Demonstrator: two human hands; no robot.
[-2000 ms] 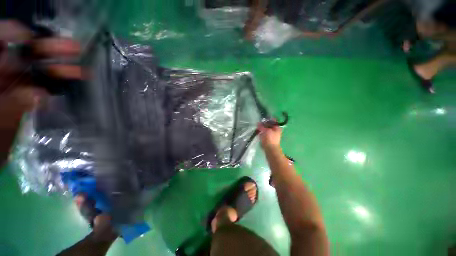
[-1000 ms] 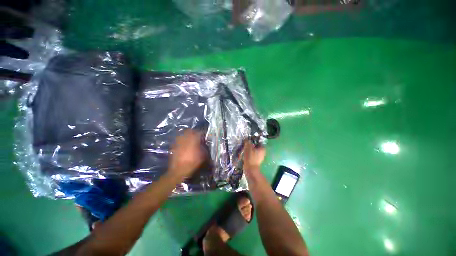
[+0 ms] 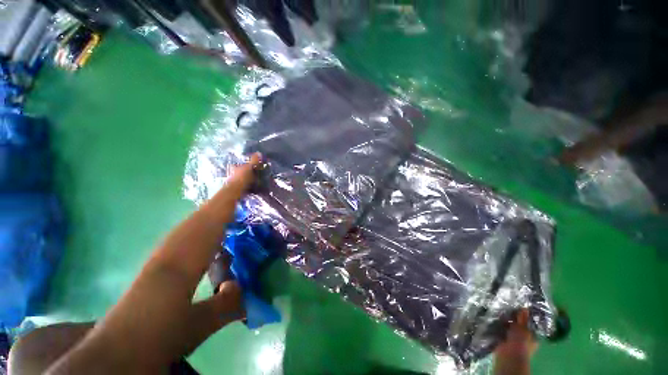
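Dark garments in a shiny clear cover (image 3: pixel 432 227) lie slantwise on the green floor, the upper-left part in a thicker dark layer. Black hangers (image 3: pixel 533 253) show through the clear lower-right end. My right hand (image 3: pixel 516 337), partly cut off by the bottom edge, grips the hangers near their hooks. My left hand (image 3: pixel 247 172) is at the cover's left edge, fingertips on or against the film; its grip is unclear. Two dark rings or hooks (image 3: pixel 245 119) show at the upper-left end. A crumpled blue plastic piece (image 3: pixel 253 260) lies by the near edge.
Blue sacks (image 3: pixel 29 234) stand along the left side. Dark garments in clear film (image 3: pixel 286 18) are at the top. A brownish rail (image 3: pixel 611 135) and dark clothes (image 3: pixel 586 66) are at the upper right. My foot (image 3: pixel 223 296) is beside the blue plastic.
The view has turned, so the garments lie slantwise and the blue sacks show at left. My left hand has moved from the cover's middle to its far left edge. The handheld terminal is out of view.
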